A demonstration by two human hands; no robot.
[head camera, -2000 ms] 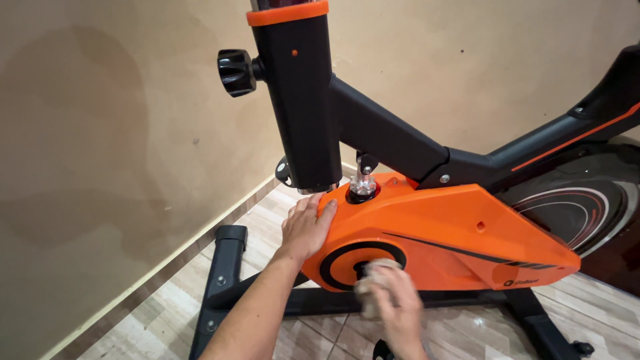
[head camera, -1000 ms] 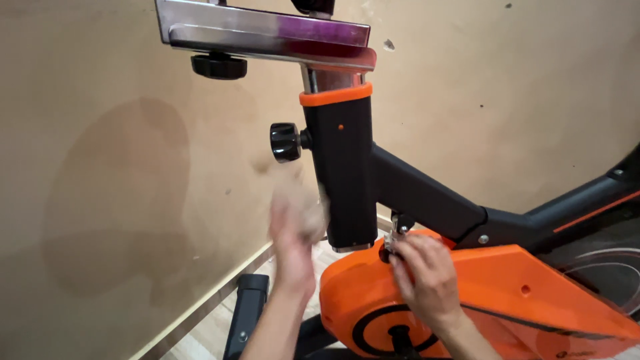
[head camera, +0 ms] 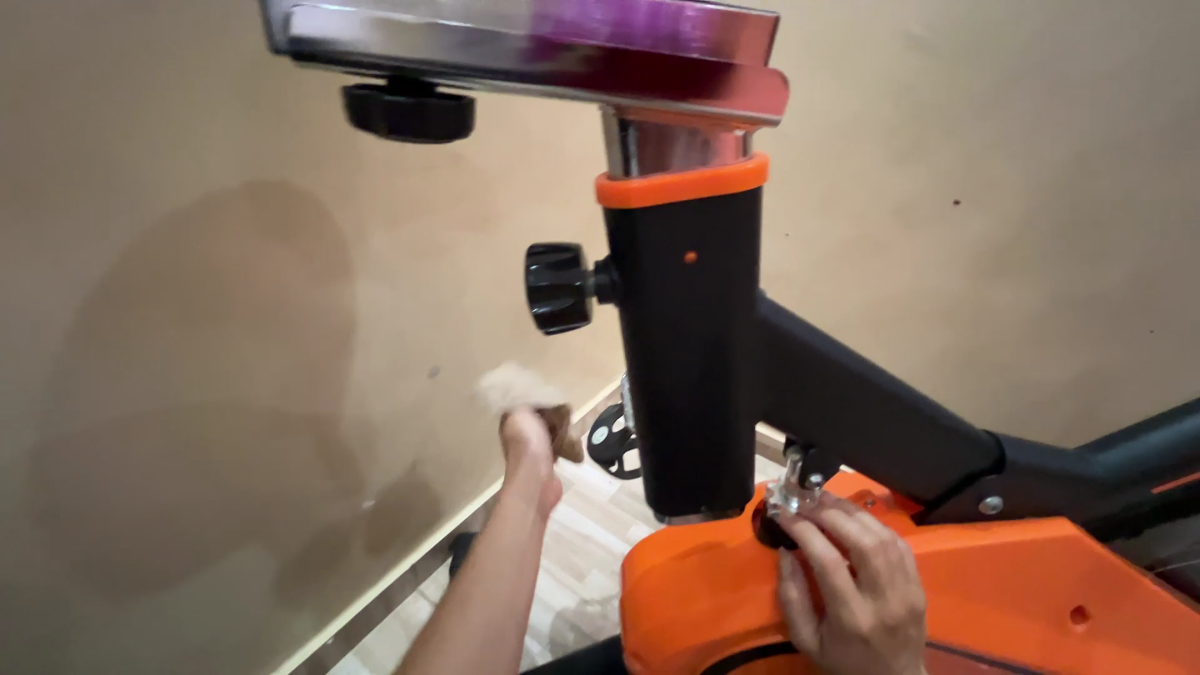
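Observation:
An exercise bike with a black seat tube [head camera: 689, 356] and an orange plastic housing [head camera: 694, 572] fills the middle and right. Left of the tube my left hand [head camera: 530, 455] is closed on a brown and cream cloth or brush, blurred, so its kind is unclear. My right hand [head camera: 858, 581] rests on the housing, its fingers touching the clear and metal fitting [head camera: 792, 492] under the frame's slanted bar [head camera: 872, 394]. Whether the fingers grip that fitting or only touch it, I cannot tell.
A black adjusting knob [head camera: 558, 288] sticks out left of the tube. Another knob [head camera: 410, 112] hangs under the shiny metal seat slider [head camera: 525, 56]. A pedal [head camera: 614, 441] shows behind the tube, near the beige wall [head camera: 450, 225] and the light floor [head camera: 572, 581].
The view has moved up the bike. My left hand has come off the housing and is now beside the seat tube with the soft item. My right hand has moved from the crank area to the fitting.

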